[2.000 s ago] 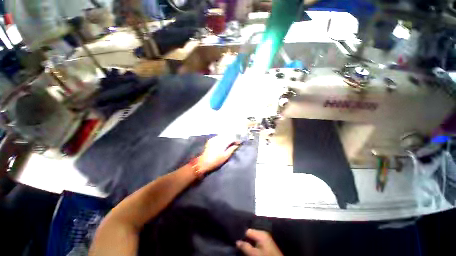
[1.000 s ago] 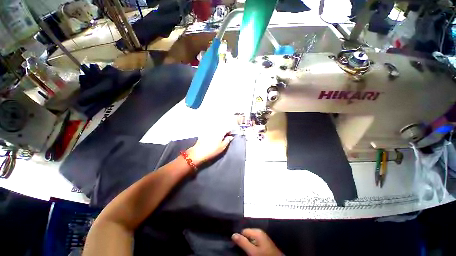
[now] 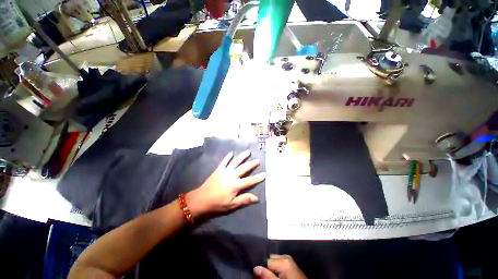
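A large dark grey cloth panel (image 3: 136, 174) lies on the white table left of the needle, its right edge running down from the presser foot (image 3: 262, 133) and over the table's front edge. My left hand (image 3: 226, 188), with a red bead bracelet, lies flat on the cloth with fingers spread, below the presser foot. My right hand (image 3: 281, 268) is at the bottom edge of the picture, partly cut off, with thumb and fingers pinching the cloth's edge. The cream-white machine head (image 3: 426, 98) reads "HIKARI".
A small dark cut panel (image 3: 349, 169) lies under the machine arm. Thread snips (image 3: 413, 181) stand to its right. A blue paddle (image 3: 212, 82) and a green tube (image 3: 271, 27) hang above the cloth. A dark cloth bundle (image 3: 104, 92) is far left; a blue basket (image 3: 60, 250) sits below left.
My left hand has moved back from the presser foot, down the cloth, and its fingers have spread. My right hand stays low at the cloth's edge. The view has shifted slightly.
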